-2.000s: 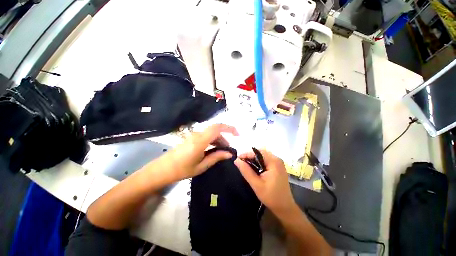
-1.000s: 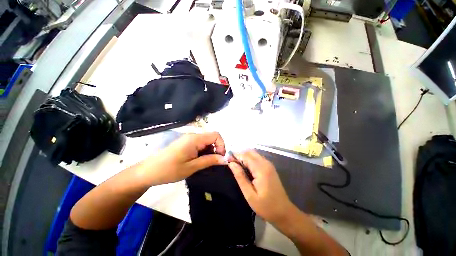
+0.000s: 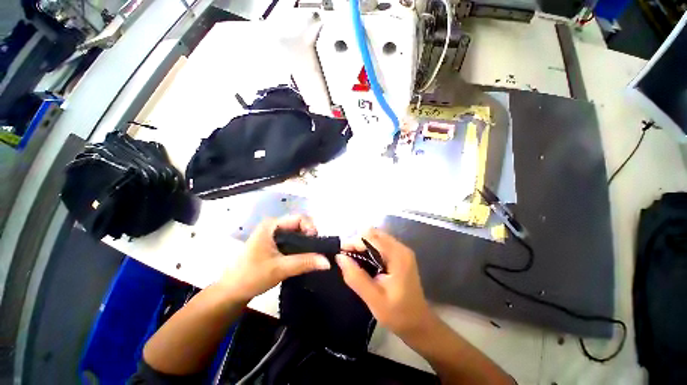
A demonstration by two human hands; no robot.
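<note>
A black fabric bag panel (image 3: 320, 304) hangs from my hands at the table's front edge. My left hand (image 3: 280, 259) pinches a rolled or folded black edge of it, thumb in front and fingers behind. My right hand (image 3: 383, 280) grips the same piece just to the right, with a black strip (image 3: 370, 256) showing between thumb and fingers. A thin pale toothed line shows near the right fingertips. The hands are close together, in front of the sewing machine head (image 3: 367, 68). Glare hides the needle area.
Black machined pieces (image 3: 264, 150) lie left of the machine. A stack of bag pieces (image 3: 124, 188) is at far left. A blue air tube (image 3: 364, 56) hangs before the head. Right are a yellow-taped template (image 3: 482, 162), snips (image 3: 503, 214) on black cord and another black bag (image 3: 663, 278).
The view has shifted. My hands have moved slightly lower in the picture and a little apart. The black edge between them now shows as a thick horizontal roll, and the label on the panel is out of sight.
</note>
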